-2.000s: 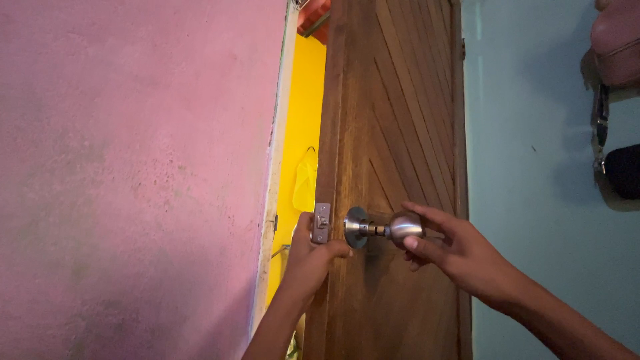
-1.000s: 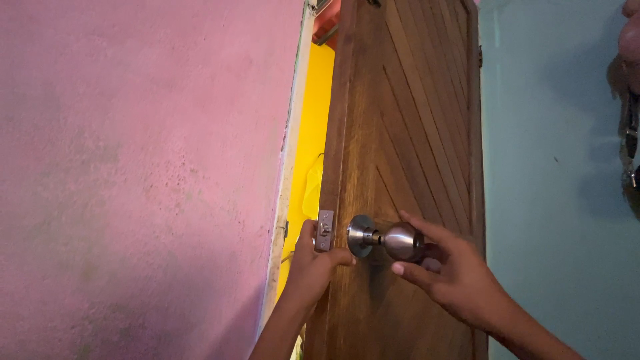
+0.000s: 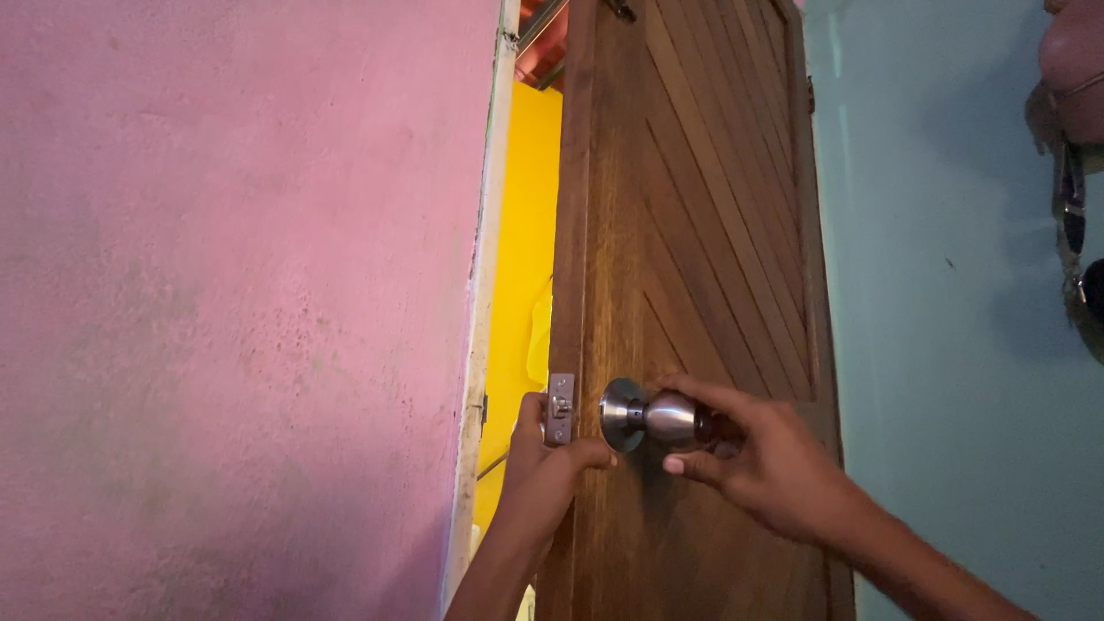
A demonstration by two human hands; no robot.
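Note:
A wooden door with slanted panel boards stands ajar. On its face sits a round metal rose, and a brushed metal door knob joins it by a short neck. My right hand holds the knob, fingers over the top and thumb below. My left hand grips the door's edge just below and behind the latch plate, its thumb on the face under the rose; its other fingers are mostly hidden behind the door.
A pink wall and a worn white door frame are on the left. Through the gap show a yellow surface and a yellow bag-like thing. Bags hang on the blue-green wall at right.
The knob in my right hand has moved closer to the rose, so less of the neck shows than two seconds ago. My left hand keeps its hold on the door's edge.

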